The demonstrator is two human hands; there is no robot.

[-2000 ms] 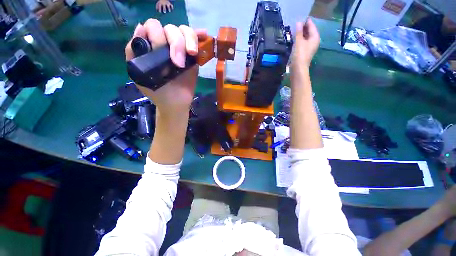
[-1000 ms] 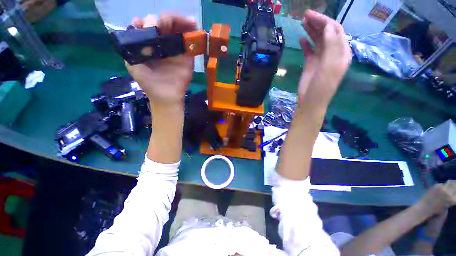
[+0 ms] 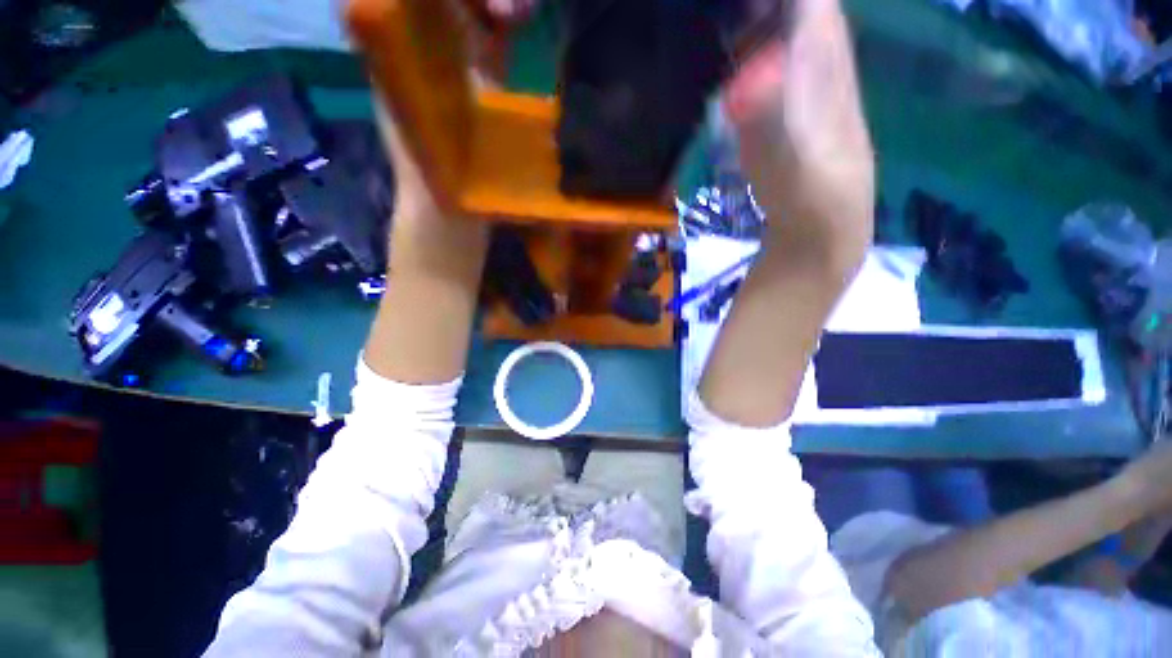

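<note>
The orange fixture (image 3: 514, 154) stands in front of me, its top cut off by the upper edge. A black device (image 3: 630, 109) sits upright in it, blurred and also cut off at the top. My right hand (image 3: 803, 142) is at the device's right side, blurred; its fingertips are near or on the device, and contact is unclear. My left hand (image 3: 504, 10) is mostly out of the picture behind the fixture's upright; only a bit of it shows at the top edge. What it holds is hidden.
Stacked black units (image 3: 231, 193) lie at left. A white ring (image 3: 544, 390) lies at the bench's front edge. White paper (image 3: 887, 289), a black strip sheet (image 3: 951, 370), loose black parts (image 3: 964, 251) and a clear bag (image 3: 1108, 264) are at right. Another person's arm (image 3: 1028, 546) is at lower right.
The view has tilted down, so the bench things appear higher. My right hand has come in from apart to the device's side. My left hand, earlier around the black handle, is now mostly out of view.
</note>
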